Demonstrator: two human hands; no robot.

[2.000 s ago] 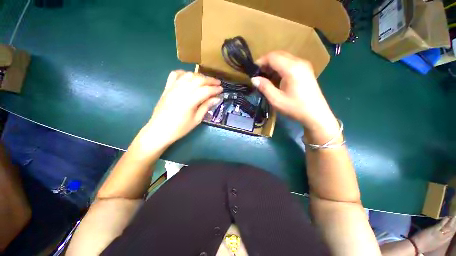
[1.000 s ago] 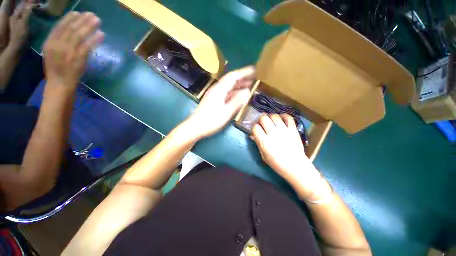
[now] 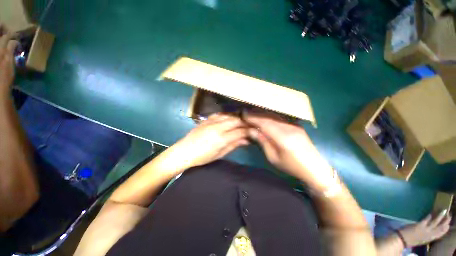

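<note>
A small brown cardboard box [image 3: 240,87] stands on the green tabletop in front of me, its lid partly lowered over the opening. Dark contents show under the lid, too shaded to tell apart. My left hand [image 3: 220,136] and my right hand [image 3: 277,136] are close together at the box's near edge. Their fingertips meet near the middle and cover that edge. Whether the fingers hold anything is hidden.
Another open box [image 3: 387,166] with black cables stands to the right. A loose cable pile [image 3: 332,20] lies at the far side. Larger cartons [image 3: 412,55] stand at the far right. A neighbour's box [image 3: 41,50] and arm are at the left; another person's hand is at lower right.
The box with black cables is now at the right. A different box is before me with its lid partly down. Both hands have come together at its near edge.
</note>
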